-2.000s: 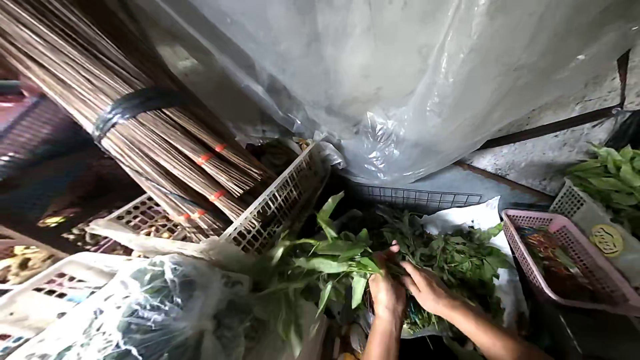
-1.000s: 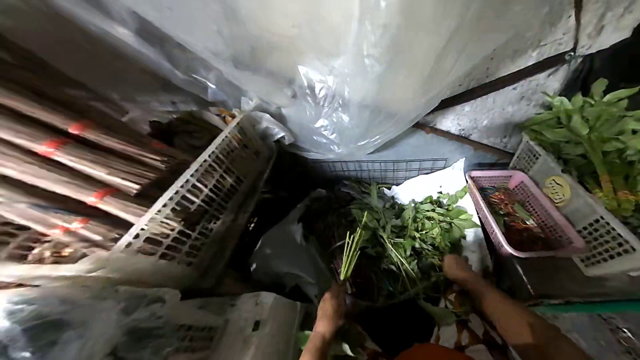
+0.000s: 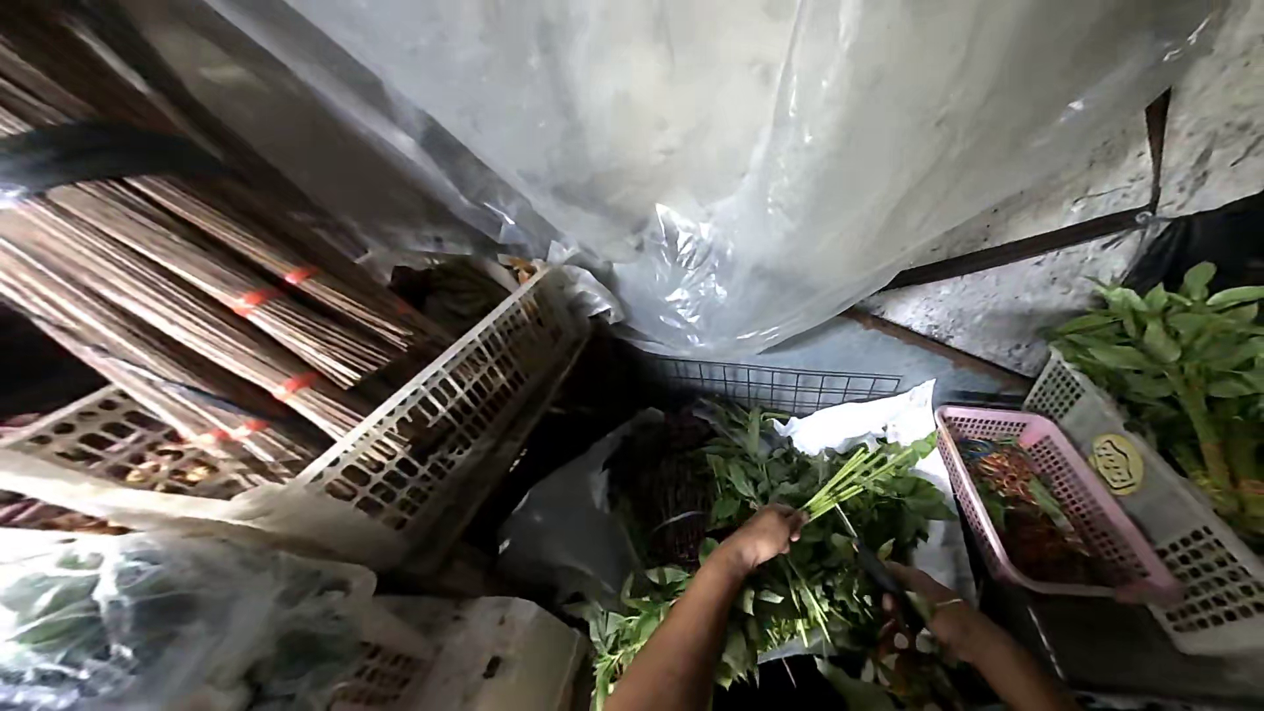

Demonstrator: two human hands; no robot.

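My left hand [image 3: 768, 536] is closed around the stems of a small bunch of leafy greens [image 3: 854, 479], its pale green stems pointing up and right. To its right, my right hand [image 3: 913, 597] grips a dark-handled knife [image 3: 874, 568], whose thin blade reaches toward the stems. Beneath both hands lies a heap of leafy greens [image 3: 750, 474], partly on a white sheet [image 3: 869, 420]. Some of my right hand's fingers are hidden in shadow and leaves.
A pink plastic basket [image 3: 1052, 434] with rubber bands stands at the right, beside a crate [image 3: 1175, 504] of leafy greens. At left are a plastic crate [image 3: 434, 425], bundled thin sticks [image 3: 197, 286] and a plastic bag of greens [image 3: 168, 612]. Plastic sheeting [image 3: 632, 148] hangs behind.
Two seconds ago both hands were close together at the leaves; now they are apart. Since one second ago, my left hand has moved up with the stems, and a knife shows in my right hand.
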